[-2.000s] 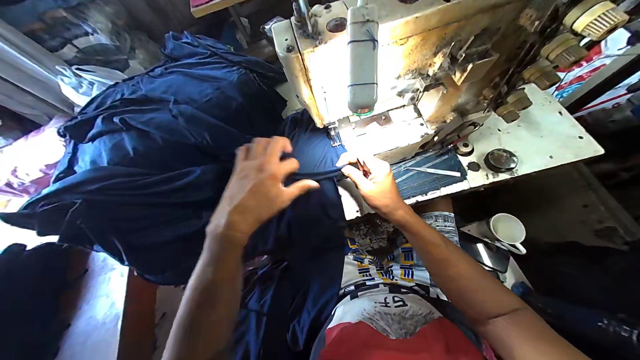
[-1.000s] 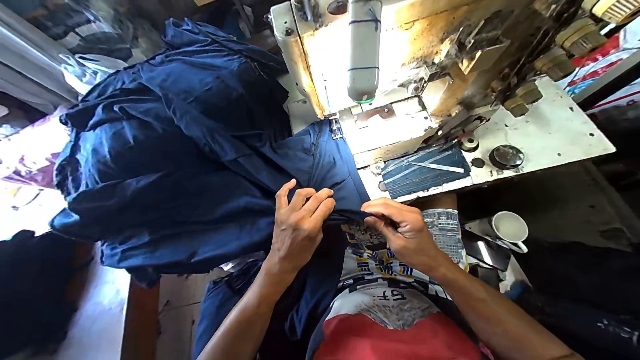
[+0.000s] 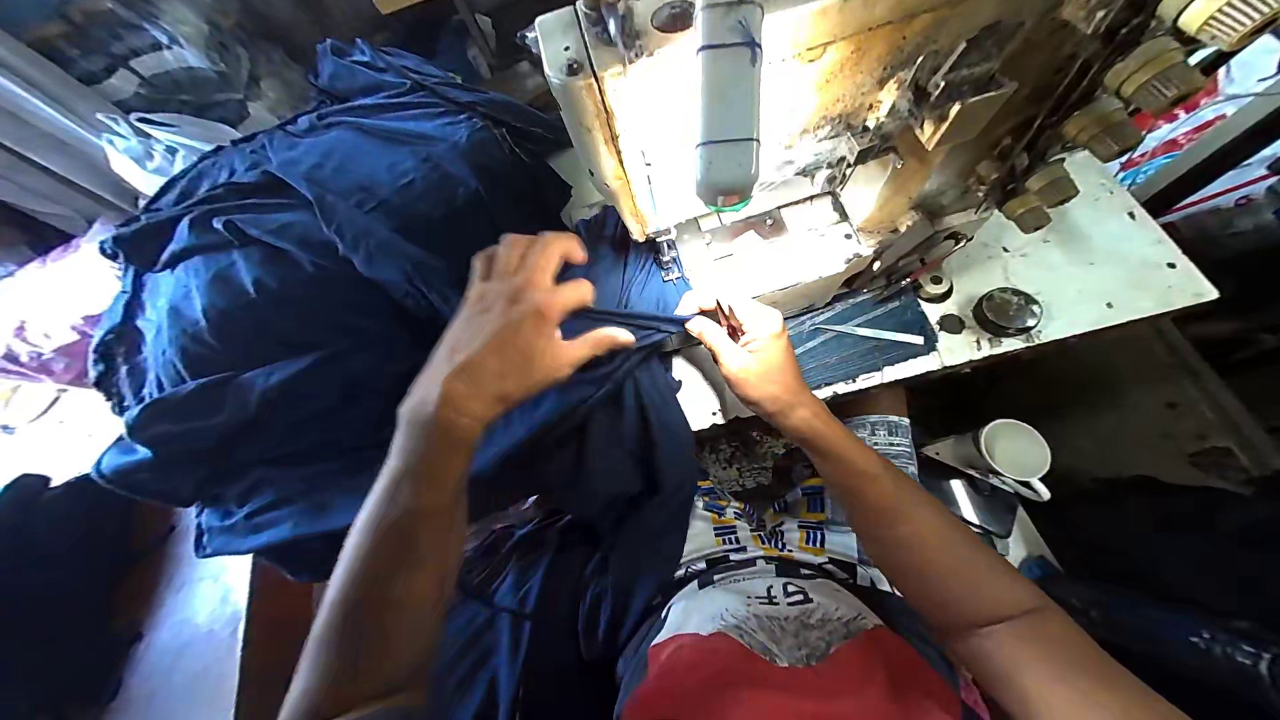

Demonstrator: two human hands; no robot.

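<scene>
Navy fabric (image 3: 380, 220) lies in a large heap left of the sewing machine (image 3: 800, 90), and part of it runs under the presser foot (image 3: 668, 260). My right hand (image 3: 745, 350) pinches the fabric edge just in front of the foot. A small pointed metal tool (image 3: 730, 322), perhaps thread snips, shows within that hand. My left hand (image 3: 530, 325) is over the fabric to the left, fingers and thumb apart; whether it touches the cloth is unclear. Between both hands the cloth edge is stretched in a narrow fold.
Scissors or similar tools (image 3: 925, 255) lie beside the machine bed. A round dark knob-like part (image 3: 1007, 312) sits on the white machine table (image 3: 1110, 250). A white mug (image 3: 1015, 450) stands lower right, near a phone-like dark object (image 3: 965, 500). A lamp (image 3: 728, 110) hangs in front of the machine.
Both hands have moved up toward the presser foot since a second ago. My left hand has opened from its hold on the fabric; the right still grips the edge.
</scene>
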